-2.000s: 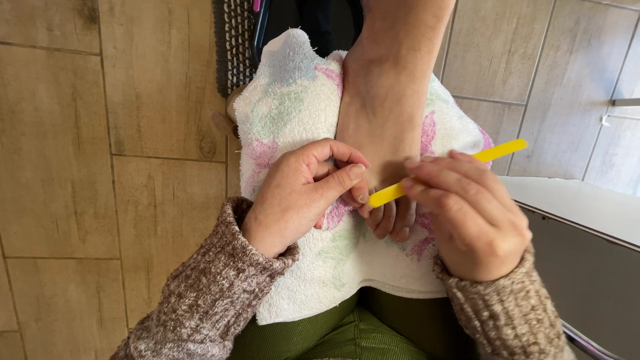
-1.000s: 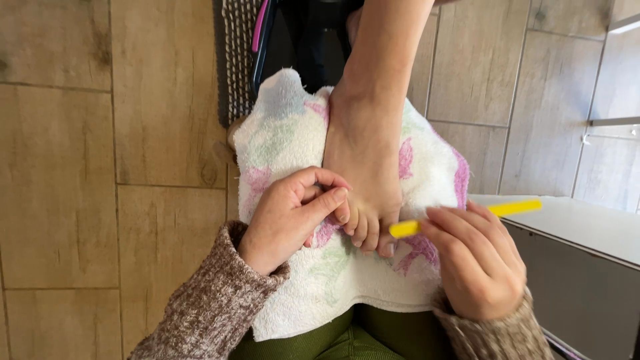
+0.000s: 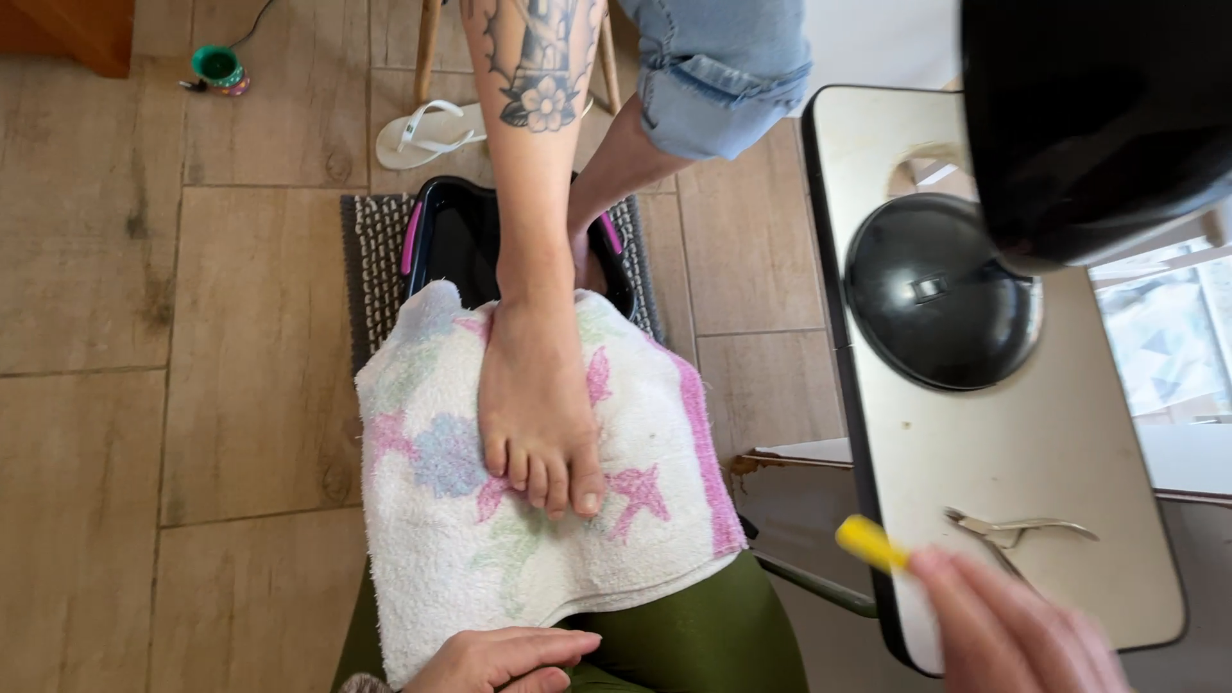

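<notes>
A person's bare foot [image 3: 539, 414] rests on a white terry towel [image 3: 414, 549] with pink, blue and green patterns, spread over my lap. My right hand [image 3: 1020, 626], at the lower right over the table edge, holds a yellow nail file [image 3: 871, 544] by one end; the rest of the file is hidden. My left hand [image 3: 500, 659] lies at the towel's front edge above my green trousers, its fingers extended, holding nothing. Metal nippers [image 3: 1011, 529] lie on the table just beyond my right hand.
A pale table [image 3: 1068, 414] at the right bears a round black lid-like object [image 3: 938, 289]; a large black object [image 3: 1088, 125] hangs above. The person's other foot is in a black basin [image 3: 452, 241] on a woven mat [image 3: 371, 269]. A flip-flop [image 3: 428, 135] and green cup [image 3: 217, 67] are behind.
Both hands have left the toes: my left hand has drawn back toward my lap, my right hand has moved right with the file. The view has shifted, now showing the table top and nippers.
</notes>
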